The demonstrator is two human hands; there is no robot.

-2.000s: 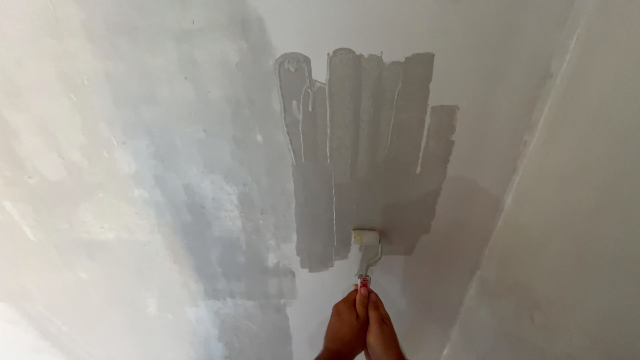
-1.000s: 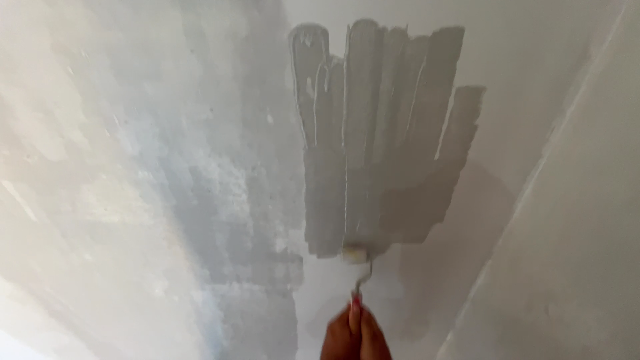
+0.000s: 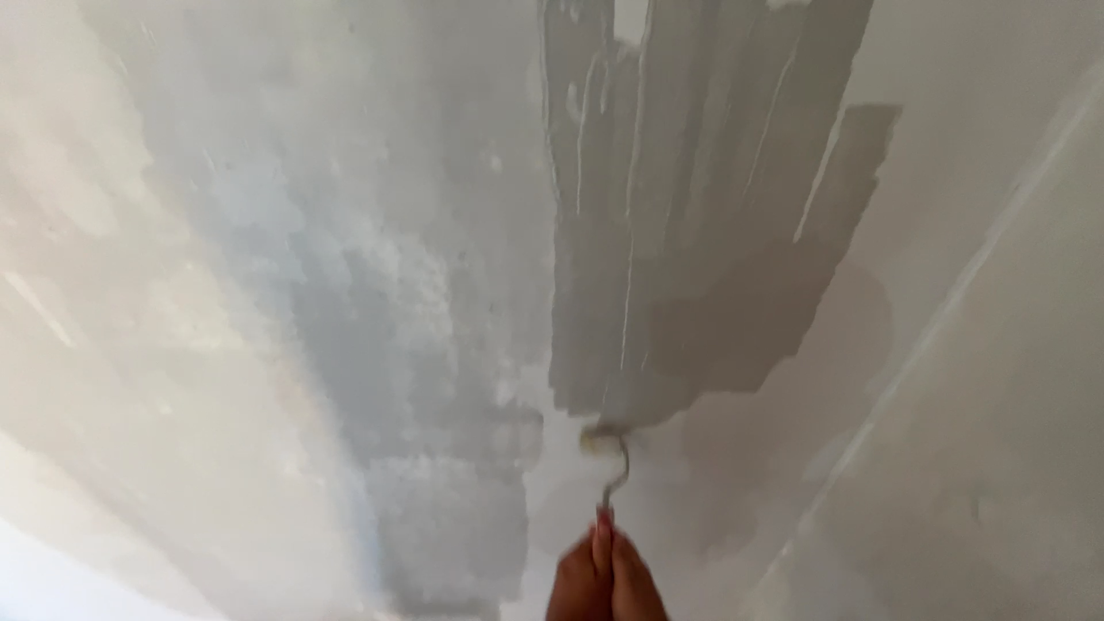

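Both hands meet at the bottom centre around the handle of a small paint roller (image 3: pixel 605 440). My left hand (image 3: pixel 578 573) grips it from the left and my right hand (image 3: pixel 636 578) from the right, pressed together. The bent wire frame rises from the handle to the blurred roller cover, which sits at the lower edge of a dark grey painted patch (image 3: pixel 690 259). Pale streaks and ridges run lengthwise through this patch. Most of the handle is hidden by the fingers.
A lighter grey, mottled painted band (image 3: pixel 414 328) lies left of the dark patch, with a paler, blotchy surface (image 3: pixel 112 216) beyond it. On the right, a pale straight seam or edge (image 3: pixel 931 328) runs diagonally. Lighter surface shows around the hands.
The dark patch reaches a little lower around the roller than a second ago. Both hands remain together on the handle. The view has shifted and sits closer to the patch.
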